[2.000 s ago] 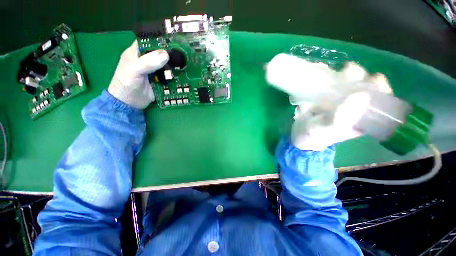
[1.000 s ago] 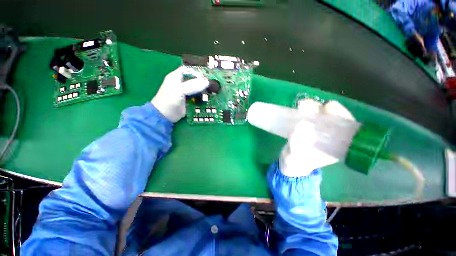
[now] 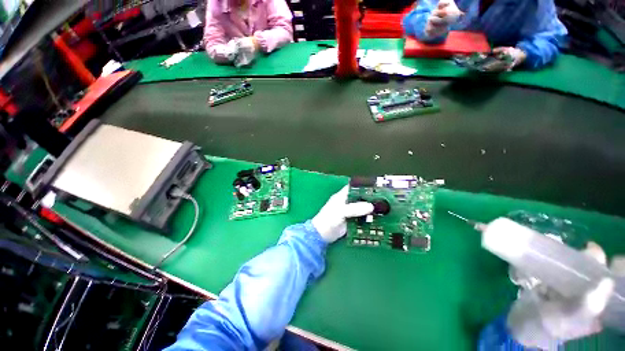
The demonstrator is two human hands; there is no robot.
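Observation:
My left hand (image 3: 334, 215), in a white glove, grips the left edge of a green circuit board (image 3: 404, 223), thumb by a round black component (image 3: 379, 206). The board has a silver connector at its far edge and is on or just above the green mat. My right hand (image 3: 558, 312), gloved and blurred near the right edge, holds a translucent white dispensing syringe (image 3: 541, 252). Its thin needle (image 3: 463, 219) points left toward the board without touching it. The syringe's rear end is out of the picture. A second circuit board (image 3: 264, 192) lies on the mat to the left.
A grey box (image 3: 123, 168) with a cable stands at the left. Two boards (image 3: 403, 103) (image 3: 231, 92) lie on the dark conveyor belt (image 3: 301, 130). Two people in pink (image 3: 248, 24) and blue smocks (image 3: 541, 27) work opposite. Clear plastic (image 3: 548, 225) lies behind the syringe. Wire racks (image 3: 103, 308) are at lower left.
The view has tilted up and swung left, bringing the box, conveyor boards and people into sight. My left hand still grips the board. The syringe needle now shows clearly; its green cap has left the picture.

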